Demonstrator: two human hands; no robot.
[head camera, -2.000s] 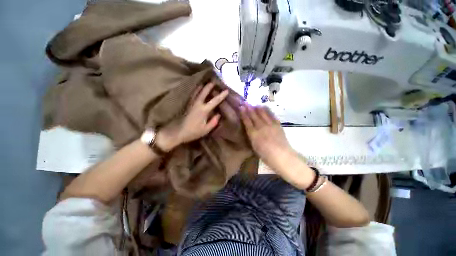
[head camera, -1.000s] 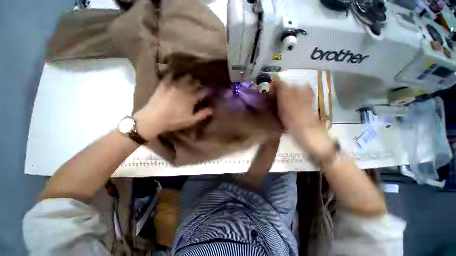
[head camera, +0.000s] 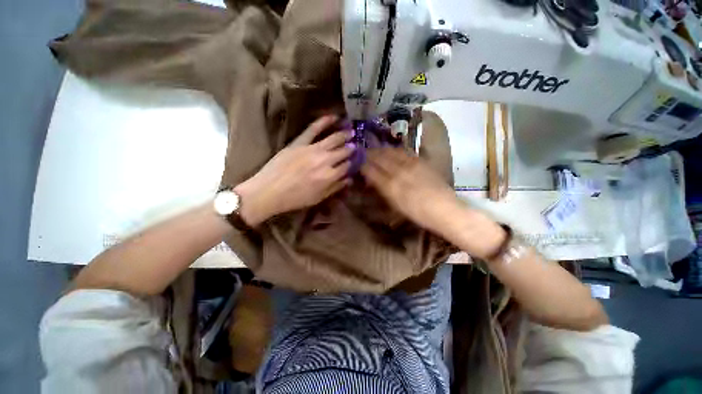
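Observation:
A brown ribbed garment piece (head camera: 185, 50) lies bunched over the table and under the head of the white sewing machine (head camera: 477, 46). The needle area (head camera: 359, 132) is lit violet and partly hidden by my fingers. My left hand (head camera: 304, 171) lies on the fabric just left of the needle, fingers towards it. My right hand (head camera: 408, 185) lies on the fabric just right of and below the needle, slightly blurred. Whether the fingers pinch the cloth cannot be told. The fabric's lower part hangs over the front table edge.
A tan slotted strip (head camera: 493, 154) lies right of the needle. Small white labels (head camera: 560, 209) and a crumpled clear plastic bag (head camera: 654, 219) are at the table's right end. Brown fabric (head camera: 493, 331) hangs below the table edge beside my lap.
The garment has shifted and now lies under the machine head, bunched nearer my lap. Both hands have come together at the needle; my right hand has moved left since one second ago.

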